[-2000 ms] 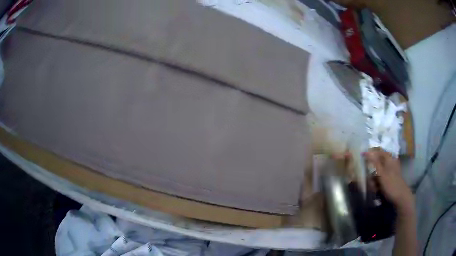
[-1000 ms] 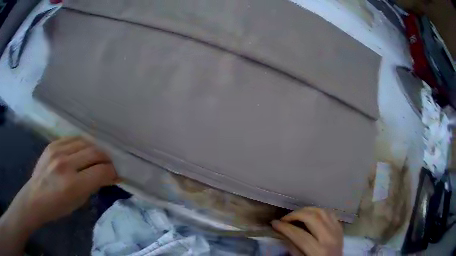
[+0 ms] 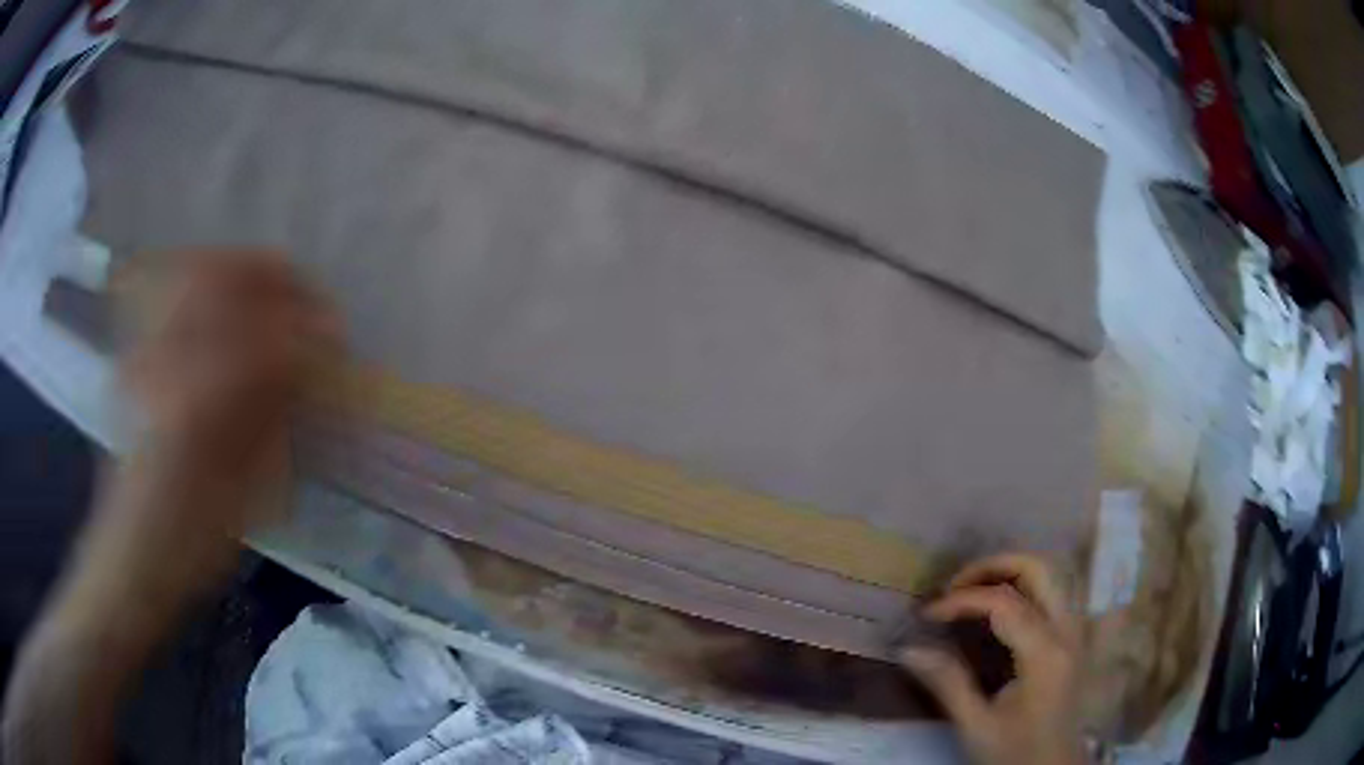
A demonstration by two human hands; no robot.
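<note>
The grey-brown garment panel point(image 3: 598, 284) lies across the board with a dark fold line across it. The tan card guide strip point(image 3: 643, 478) lies on the panel just inside its near edge. The turned edge point(image 3: 598, 553) shows as a narrow band on the near side of the strip. My left hand point(image 3: 225, 344) is blurred at the strip's left end; whether it grips anything cannot be told. My right hand point(image 3: 1010, 643) is at the right end of the strip and turned edge, fingers bent, its hold unclear.
The dark iron point(image 3: 1272, 635) stands at the right edge. A flat grey pointed plate point(image 3: 1201, 247), crumpled white scrap point(image 3: 1286, 389) and red-and-grey object point(image 3: 1227, 127) lie at the right. A pale patch point(image 3: 1116, 550) sits on the scorched cover. Red loop handles point(image 3: 102, 18) show top left.
The tan strip has come onto the panel, above its near edge. Both hands have gone from holding the near edge to the strip's ends; my left hand has moved up. The iron is parked at right.
</note>
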